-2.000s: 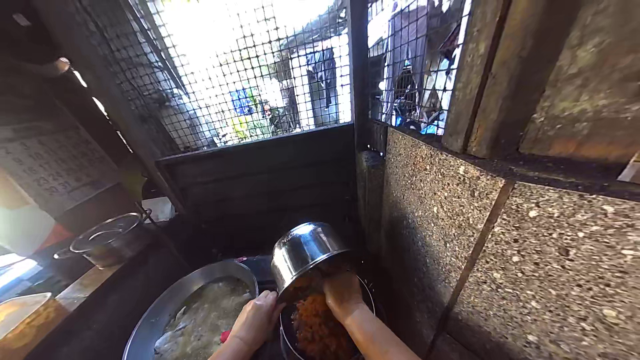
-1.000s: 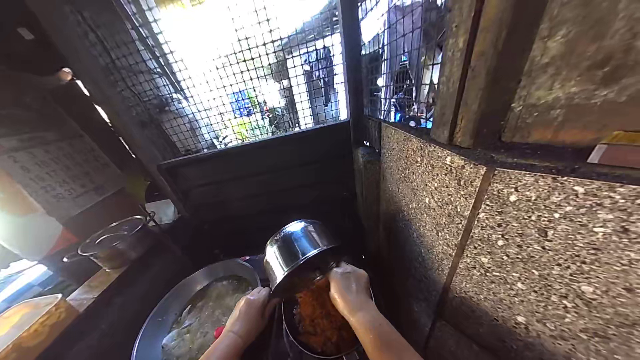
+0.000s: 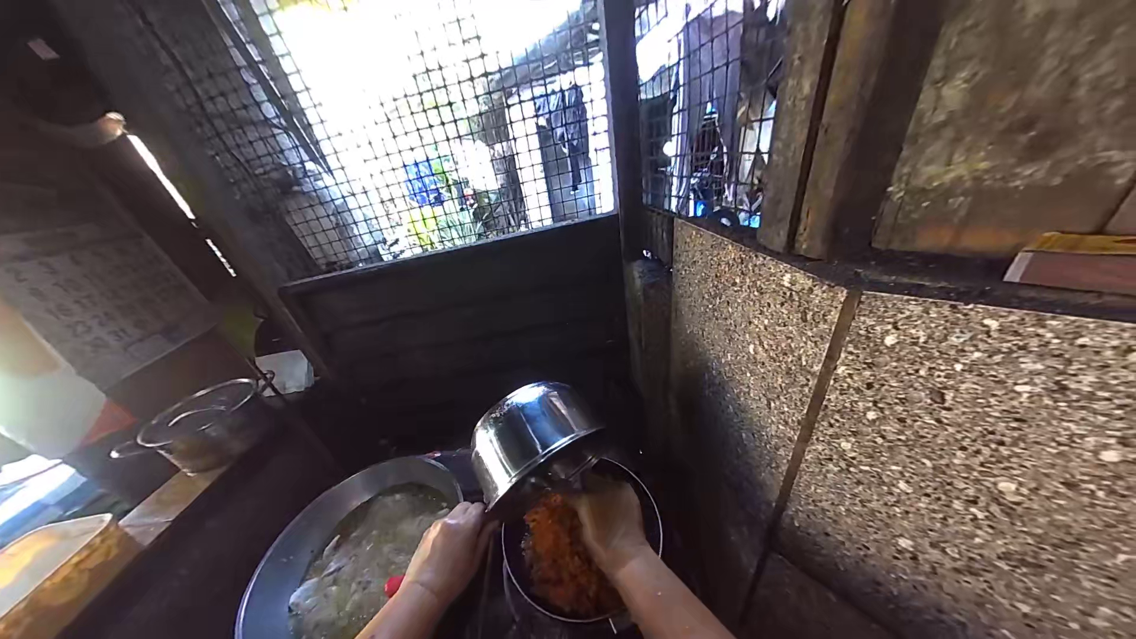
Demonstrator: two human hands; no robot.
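Observation:
A shiny metal pot [image 3: 535, 438] is tilted on its side, its mouth facing down over a round pan [image 3: 658, 524] that holds an orange shredded food [image 3: 568, 559]. My left hand [image 3: 450, 546] grips the tilted pot at its lower left edge. My right hand [image 3: 611, 524] reaches in under the pot's mouth, over the orange food; its fingertips are hidden, so what they hold cannot be told. Left of my left forearm stands a wide metal basin [image 3: 297, 541] with cloudy liquid and pale pieces in it. A small red thing [image 3: 394, 585] shows beside my left wrist.
A lidded pot [image 3: 200, 426] stands on the ledge at the left, with a tub [image 3: 62, 564] of yellowish contents nearer. A dark board wall [image 3: 479, 328] under wire mesh [image 3: 417, 124] bounds the back. A speckled stone-faced wall [image 3: 958, 444] rises close on the right.
My right hand has moved from the right edge of the tilted pot's mouth, where it was a second ago, to farther under it. My left hand still holds the pot.

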